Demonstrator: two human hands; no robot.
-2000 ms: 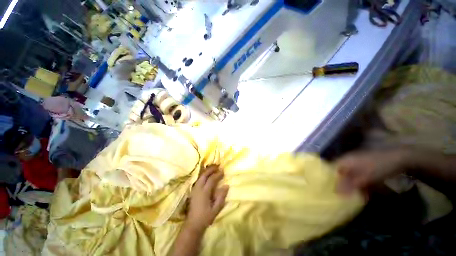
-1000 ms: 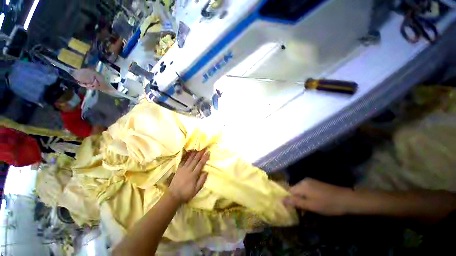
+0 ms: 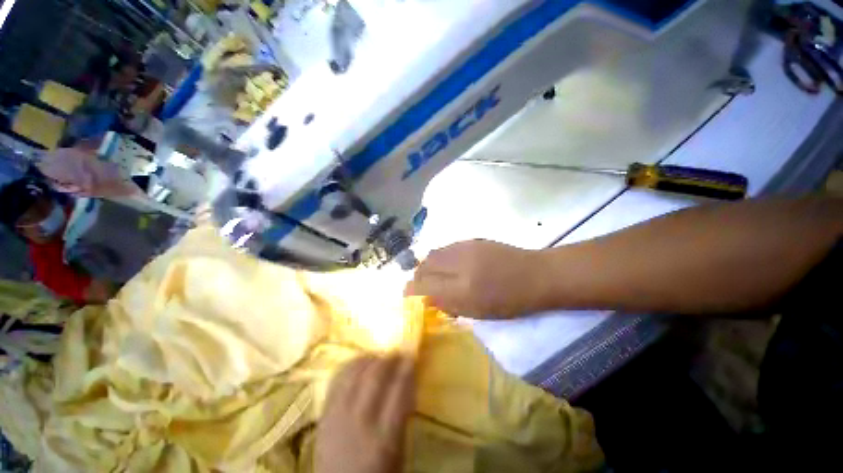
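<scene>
A crumpled pale-yellow garment [image 3: 213, 323] lies left of and in front of the needle area of the white sewing machine [image 3: 592, 83], which has a blue stripe. My right hand [image 3: 481, 277] pinches the garment's gathered edge just in front of the presser foot area [image 3: 393, 249], in bright lamp glow. My left hand [image 3: 365, 411] is blurred and lies on the cloth nearer to me. Its fingers rest on the fabric, and whether they grip it is unclear. The needle tip and the cloth's edge there are washed out by glare.
A screwdriver [image 3: 689, 181] with an amber-and-black handle lies on the machine bed. Dark-handled scissors [image 3: 813, 60] lie at the table's far right corner. The grey ruler-marked table edge [image 3: 601, 356] runs below my right forearm. A masked person in red [image 3: 55, 268] sits at the left, near other machines.
My right hand has moved from the garment's lower right end up to the edge near the presser foot. My left hand has moved a little nearer to me. The camera view has shifted.
</scene>
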